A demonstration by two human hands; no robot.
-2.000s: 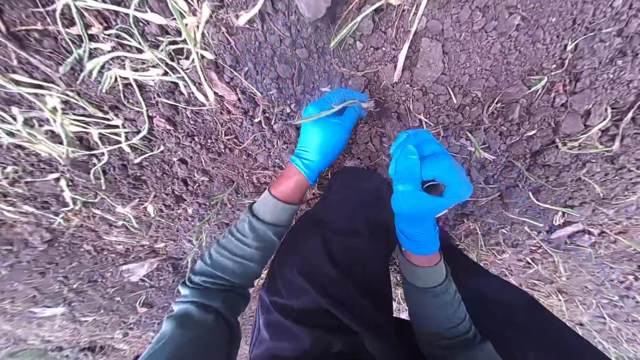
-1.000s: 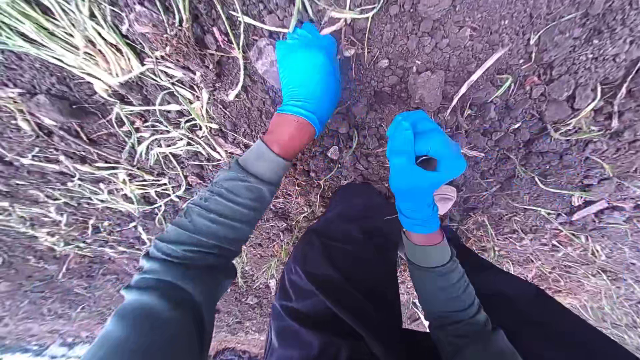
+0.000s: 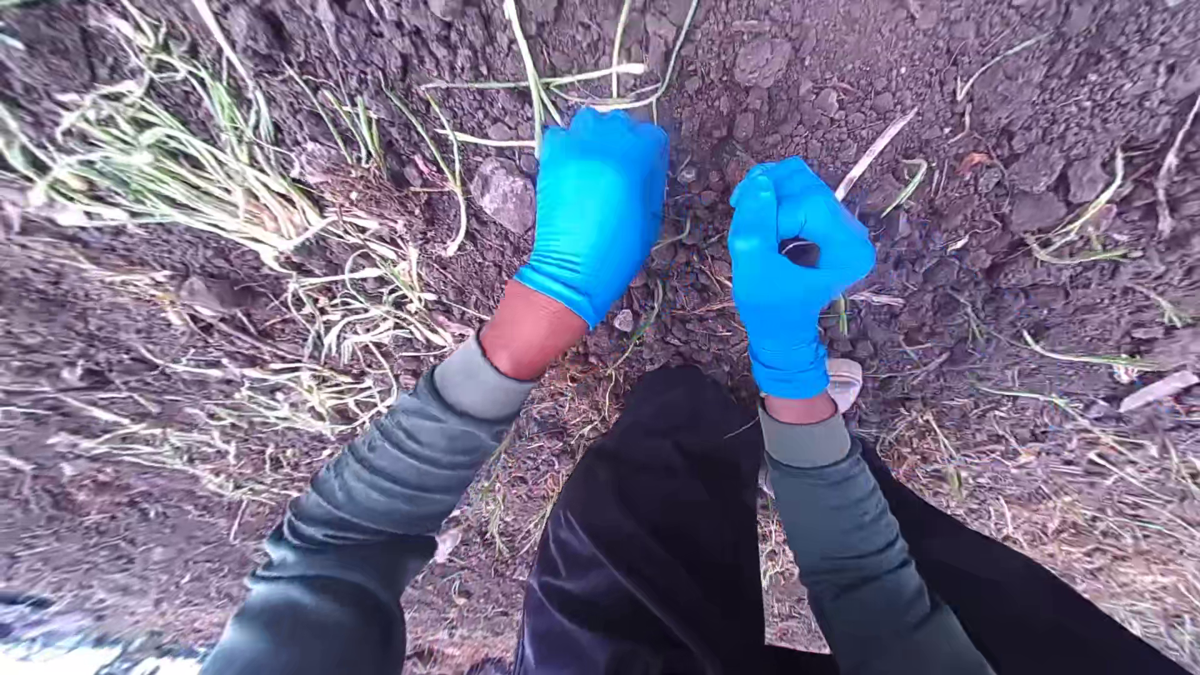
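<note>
My left hand (image 3: pixel 600 211), in a blue glove, is over the soil with its back up and its fingers curled down. Thin green stems (image 3: pixel 614 80) lie on the soil and meet its knuckles; whether the fingers grip them is hidden. To its right, my right hand (image 3: pixel 797 248), also gloved in blue, is curled with thumb and forefinger together around a small dark gap. Its other fingers are folded, and I cannot tell whether anything is inside. A pale stone (image 3: pixel 504 194) lies just left of my left hand.
Clumps of pale green, grass-like plants (image 3: pixel 206 178) lie at the left. A dry leaf strip (image 3: pixel 877 152) lies beyond my right hand. My dark-trousered knee (image 3: pixel 675 422) is below the hands, with part of a light shoe (image 3: pixel 844 382) by my right wrist.
My left hand has moved leftward and farther out over the soil, to the green stems. The stem seen across its fingers two seconds ago no longer shows there. My right hand keeps its curled shape.
</note>
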